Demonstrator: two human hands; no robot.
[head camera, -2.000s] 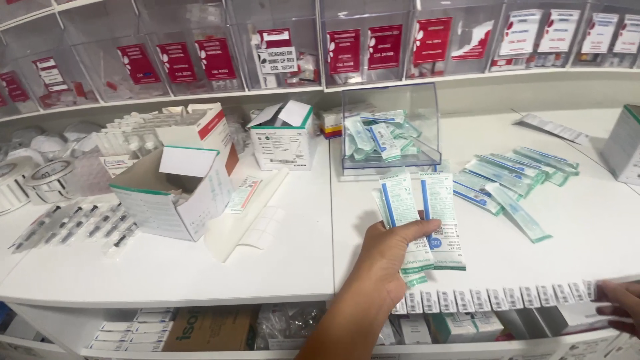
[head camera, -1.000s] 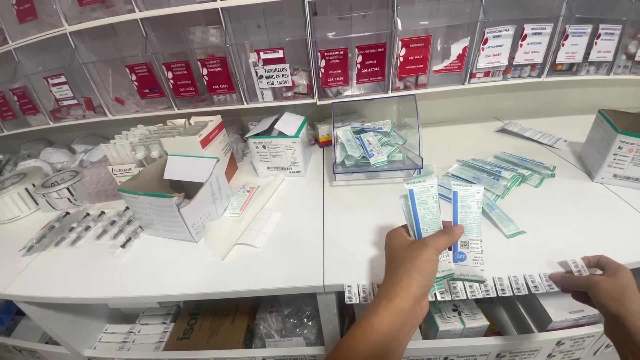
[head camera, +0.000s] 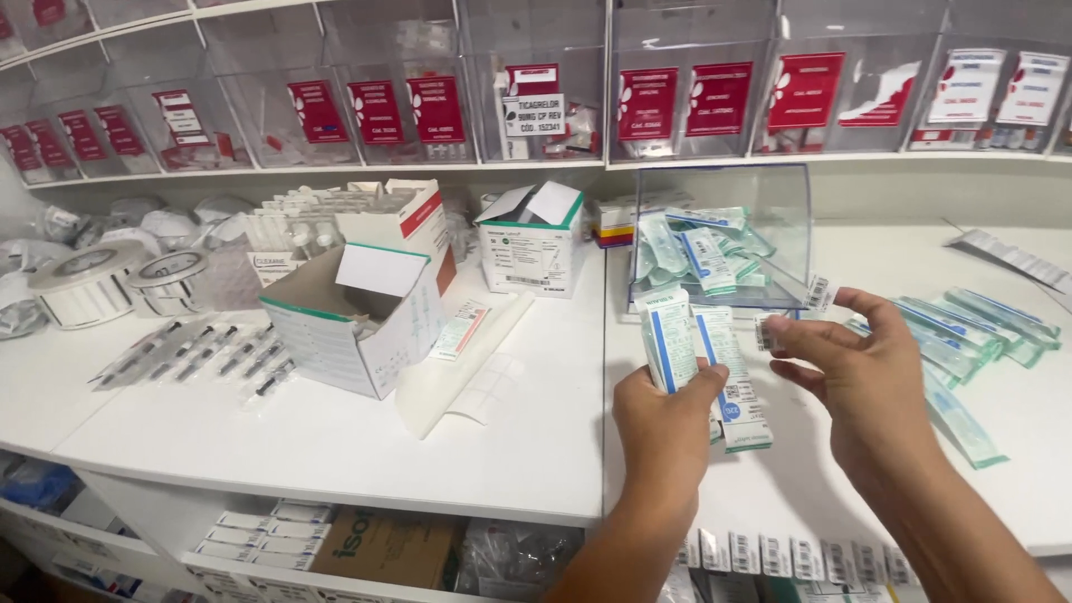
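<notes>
My left hand (head camera: 666, 427) grips two or more fanned blister packs of IV catheters (head camera: 735, 377), white and green with a blue stripe. Close on its right, my right hand (head camera: 854, 368) has small barcode stickers (head camera: 819, 293) at its fingertips, one on the index finger and one by the thumb. Behind the hands, a clear plastic bin (head camera: 775, 201) holds several similar packs (head camera: 708, 260). More packs (head camera: 963, 335) lie spread on the white counter at the right, partly hidden by my right hand. A row of barcode stickers (head camera: 775, 554) hangs along the counter's front edge.
An open white carton (head camera: 335, 335) and another carton (head camera: 532, 251) stand left of the bin. Wrapped syringes (head camera: 201, 352), label rolls (head camera: 92, 280) and backing paper (head camera: 461, 368) lie on the counter (head camera: 502, 452). Clear drawers (head camera: 402, 100) line the shelf above; a brown cardboard box (head camera: 389, 548) sits in a compartment below.
My right hand has moved from the sticker row at the counter's front edge up beside the packs in my left hand, with stickers now at its fingertips. My left hand still holds the packs.
</notes>
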